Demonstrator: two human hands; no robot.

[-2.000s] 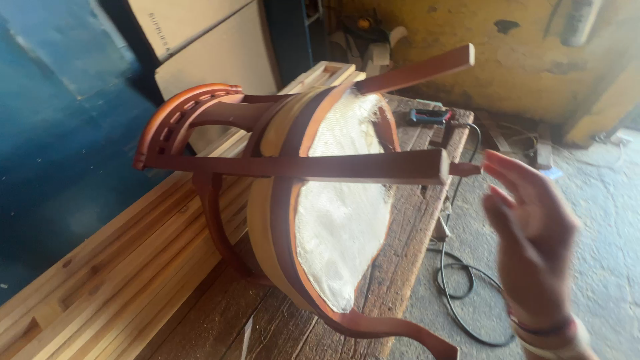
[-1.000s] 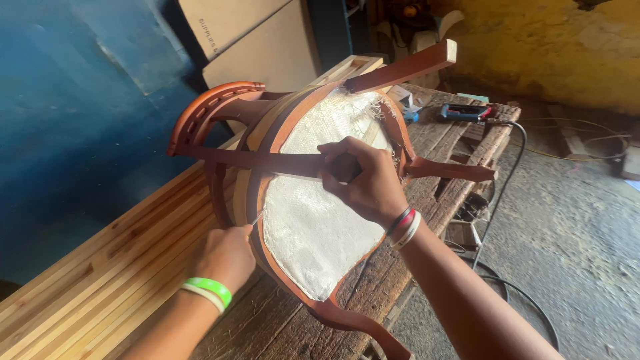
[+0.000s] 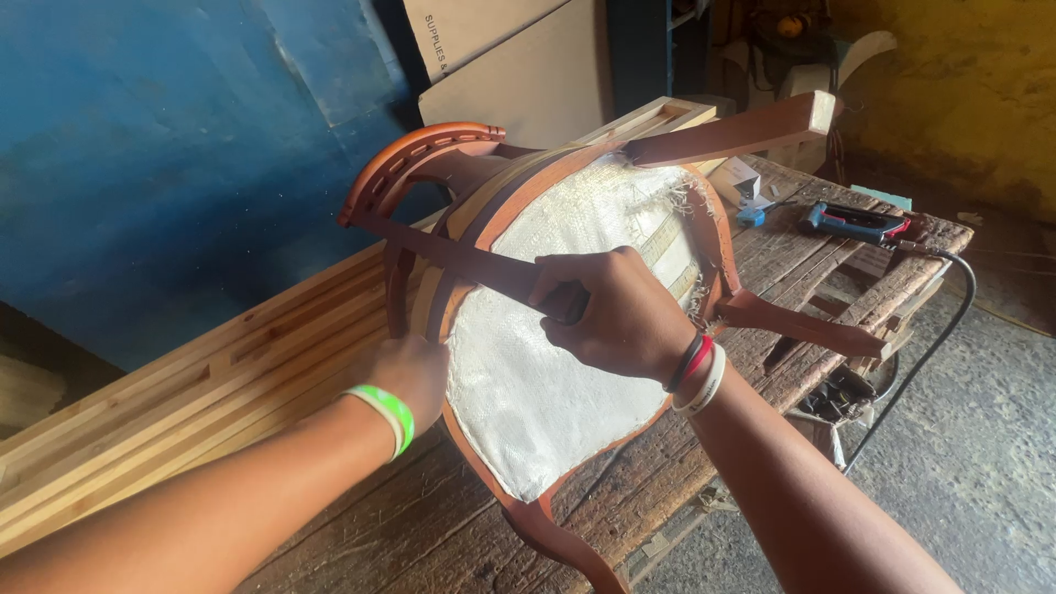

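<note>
A wooden chair (image 3: 516, 202) lies tipped on a rough plank workbench, its underside towards me. White woven fabric (image 3: 528, 371) covers most of the seat's underside, frayed along the far right, where pale webbing strips show. My right hand (image 3: 619, 313) is closed around the end of a chair leg (image 3: 462, 256) that crosses in front of the fabric. At the seat rim's left edge is my left hand (image 3: 412, 375), blurred, its fingers curled against the frame; whether it pinches anything there is not clear.
A blue and black staple gun (image 3: 854, 223) with a hose lies on the workbench (image 3: 652, 487) at the right, near a small white box (image 3: 736, 180). Long timber strips (image 3: 206, 388) run along the left. Cardboard (image 3: 520, 66) leans behind. Other chair legs stick out to the right and below.
Two seconds ago my right hand was raised off the chair and my left was out of view. Since one second ago, my right has kept its hold on the leg.
</note>
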